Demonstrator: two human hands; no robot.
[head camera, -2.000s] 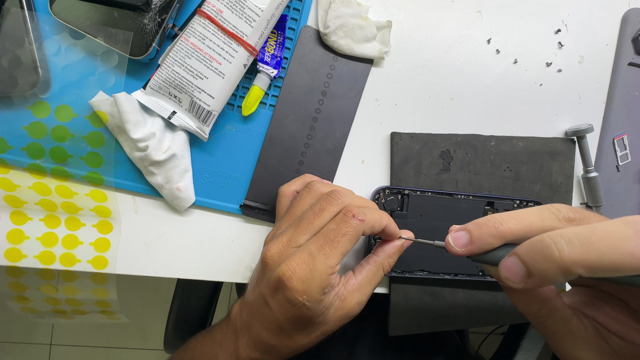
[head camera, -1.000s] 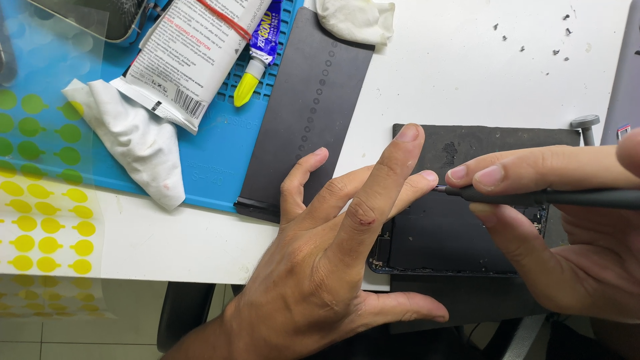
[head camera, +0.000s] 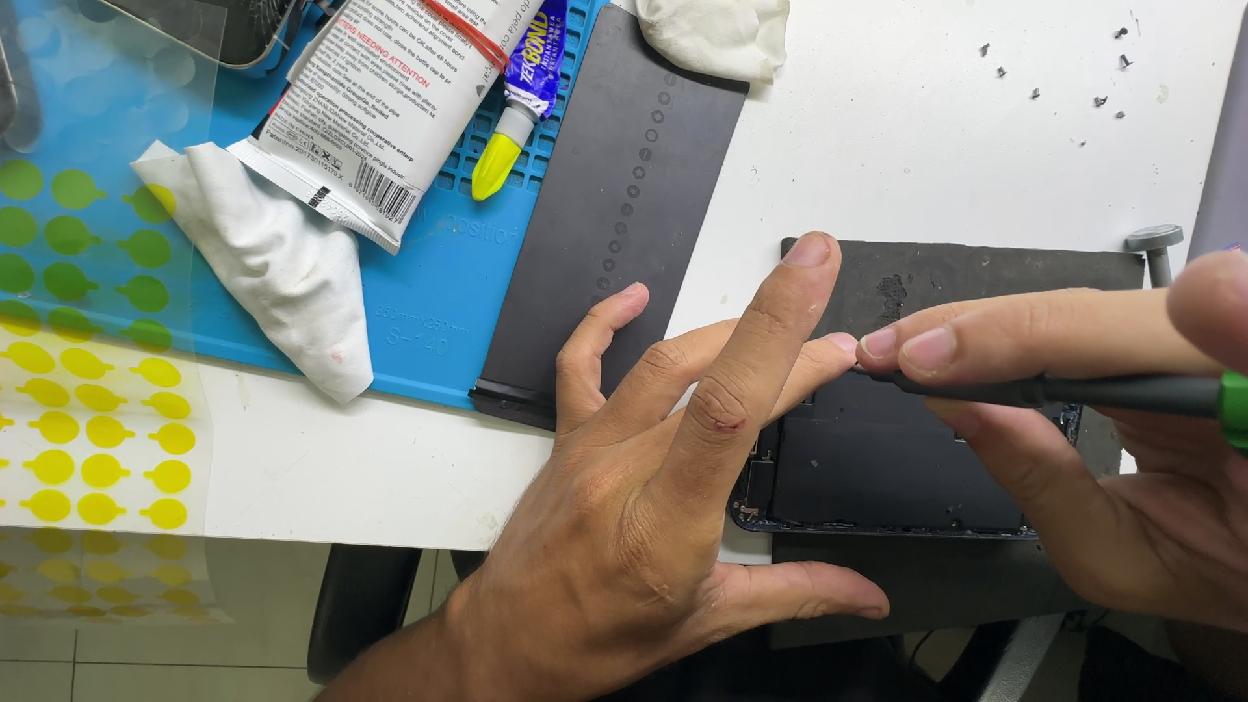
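My right hand (head camera: 1063, 419) holds a precision screwdriver (head camera: 1121, 393) with a dark shaft and a green part at the right edge. It lies nearly level, its tip at a fingertip of my left hand (head camera: 673, 487). That hand has its fingers spread, with the index finger and thumb apart; whether a tiny part sits at the touching fingertip cannot be told. Beneath both hands an opened smartphone (head camera: 877, 468) lies on a dark grey mat (head camera: 975, 268), its black interior facing up. The hands cover its upper edge and right end.
Several small screws (head camera: 1100, 101) lie on the white table (head camera: 907, 127). A grey metal post (head camera: 1154, 239) is behind the mat. Leftward are a dark tool case (head camera: 624, 185), blue silicone mat (head camera: 429, 322), white cloth (head camera: 283, 263), white tube (head camera: 380, 107), glue tube (head camera: 517, 107) and yellow stickers (head camera: 102, 429).
My left thumb and index finger, together near the screwdriver tip two seconds ago, have spread apart. Another left fingertip now meets the tip, which sits higher over the phone.
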